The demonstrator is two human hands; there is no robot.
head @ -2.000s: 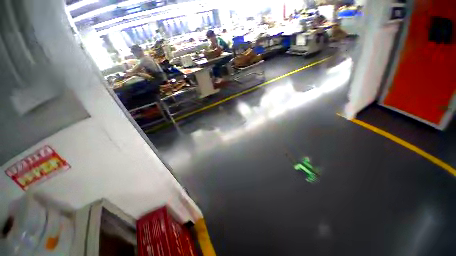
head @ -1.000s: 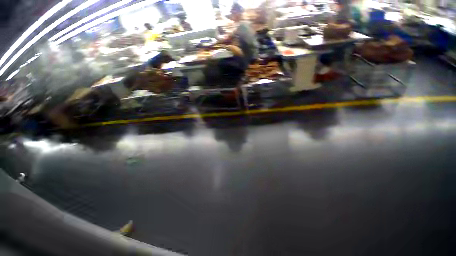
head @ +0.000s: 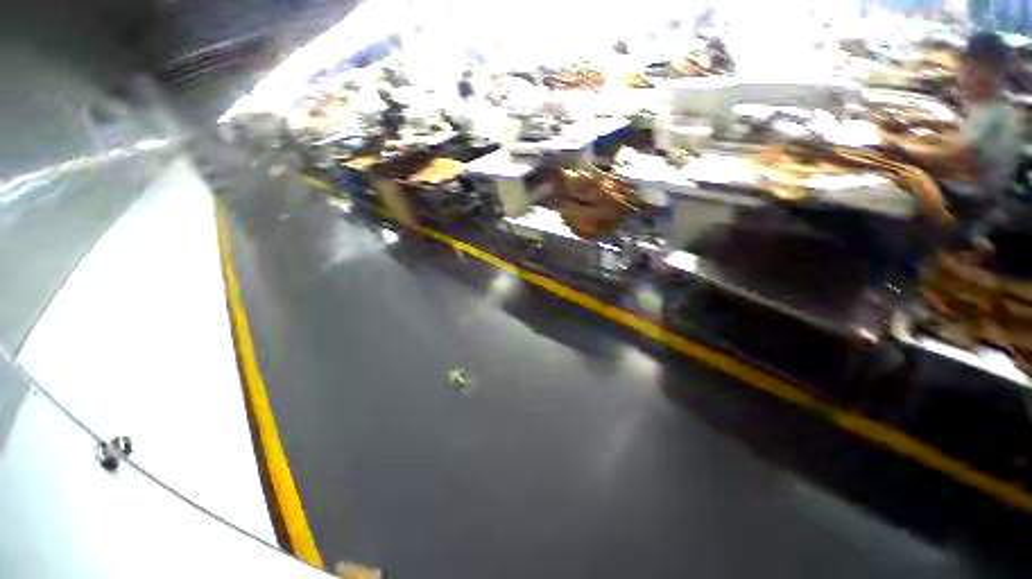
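Neither of my hands is in view. Nearest in front of me is the shiny grey floor [head: 453, 452] of an aisle, with a small pale green marking [head: 459, 378] on it. A yellow line [head: 258, 418] runs along the left side and another yellow line [head: 679, 345] runs along the right side. The picture is blurred.
A white wall [head: 147, 373] with a thin cord or seam and a small dark fitting stands close on the left. Worktables [head: 713, 181] with brown piles [head: 600, 201] line the right side. A person [head: 982, 136] sits at a table at the far right.
The view has swung left, away from the white pillar and orange-red panel, and now looks along the aisle. The seated person has shifted to the right edge of the picture.
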